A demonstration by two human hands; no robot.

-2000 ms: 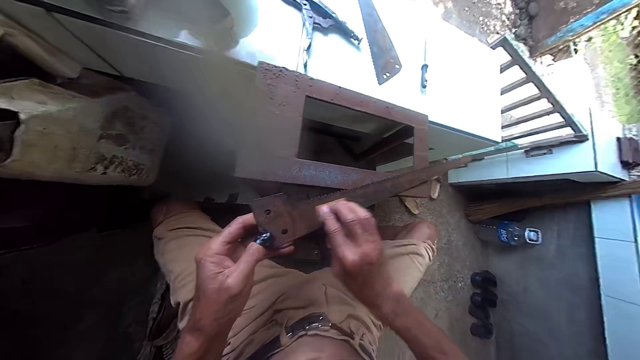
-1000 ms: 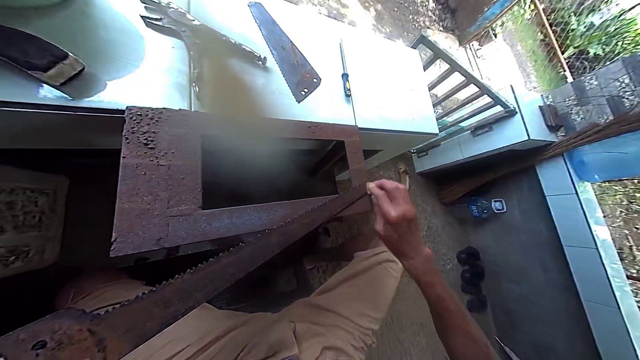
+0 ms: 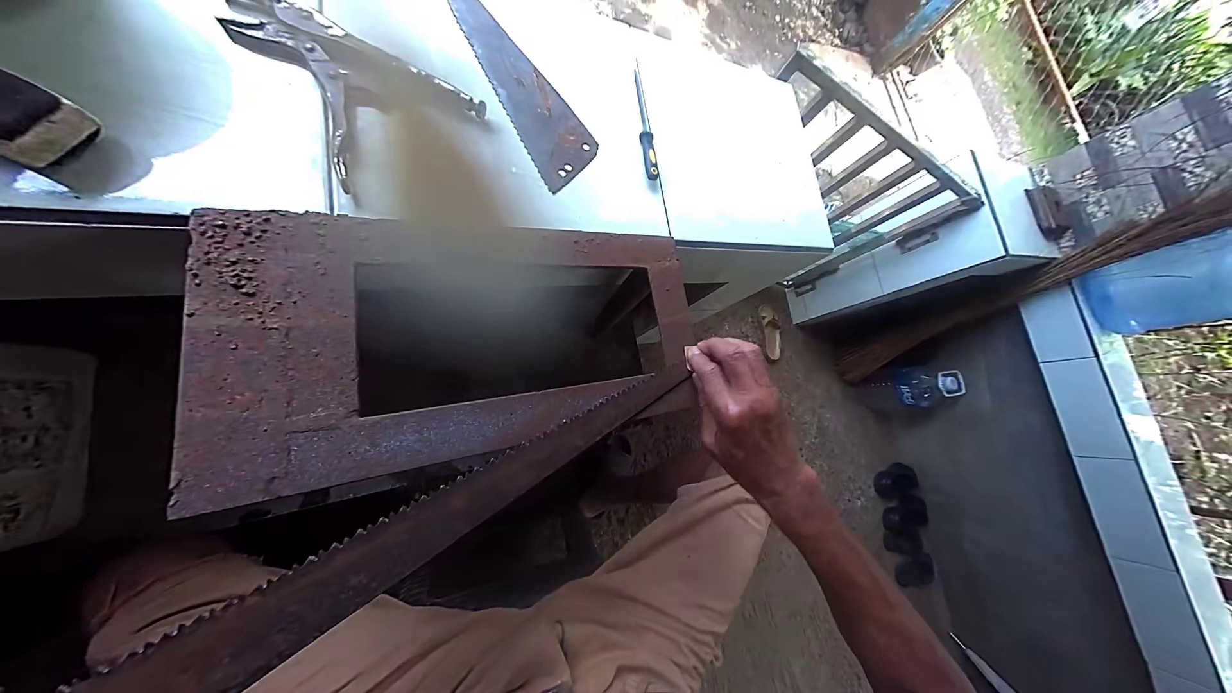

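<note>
My right hand pinches the narrow far end of a long rusty saw blade, just right of a rusty metal frame. The blade's toothed edge faces the frame, and its wide end runs out of view at the lower left. My left hand is out of view. Beyond the frame, on the white tiled counter, lie a second, shorter saw blade, a screwdriver with a black and yellow handle, and a metal tool that looks like locking pliers, partly behind a blur.
A dark block sits on the counter at the far left. Right of it stands a slatted wooden rack. A plastic bottle, black dumbbells and a slipper are on the floor. My legs are under the blade.
Two seconds ago both hands were at the blade's wide end in front of me. My right hand has moved to its narrow end, and my left hand has left the view. The view has shifted.
</note>
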